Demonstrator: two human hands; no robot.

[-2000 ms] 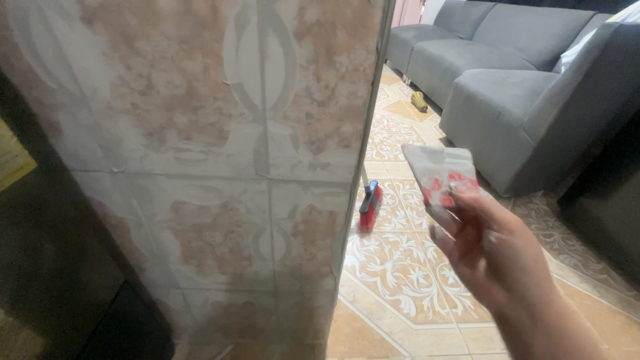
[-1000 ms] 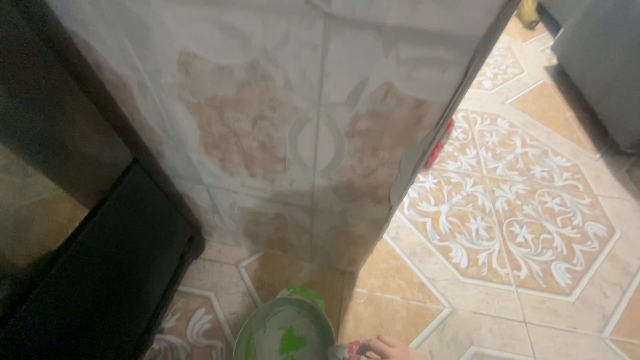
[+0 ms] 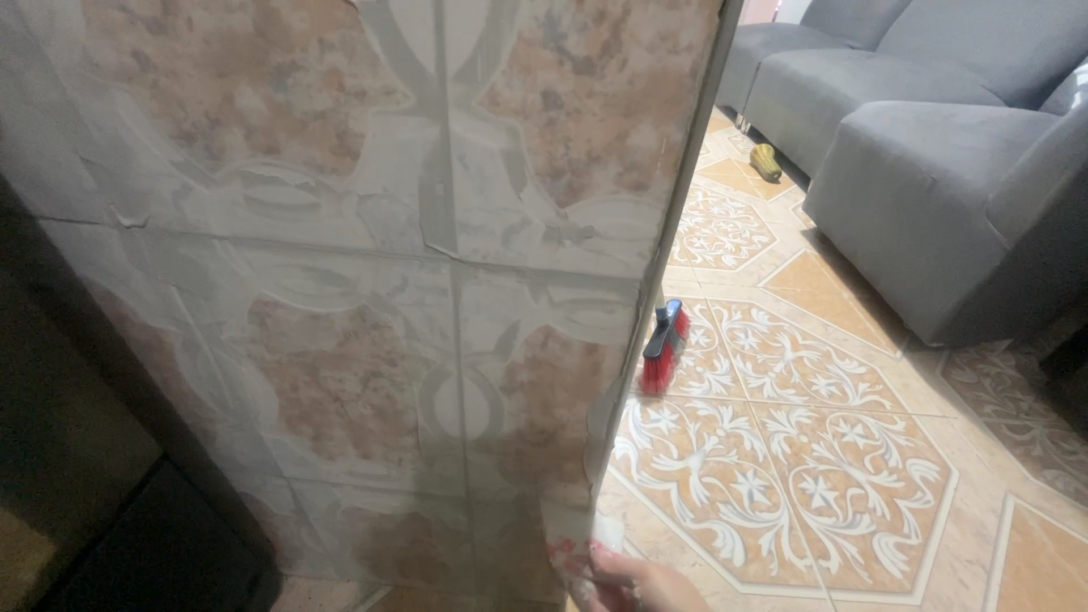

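My right hand [image 3: 637,582] is at the bottom edge, right of centre, partly cut off by the frame. Its fingers pinch a thin, flat scraper [image 3: 578,540], pale with red marks, close to the lower corner of the wall. The scraper is blurred, so its exact kind is unclear. Patterned tiles with whitish smears cover the wall [image 3: 340,221], which fills the left and middle of the view. My left hand is out of view.
A broom head with red bristles [image 3: 663,348] stands beyond the wall's edge on the patterned tile floor [image 3: 790,459]. A grey sofa [image 3: 943,187] is at the upper right, with a yellow-green squash [image 3: 765,161] beside it. A dark appliance or cabinet [image 3: 161,527] stands at lower left.
The view has tilted up since one second ago, and the green-marked bowl is out of frame. My right hand, raised over the floor two seconds ago, is now low beside the wall's corner.
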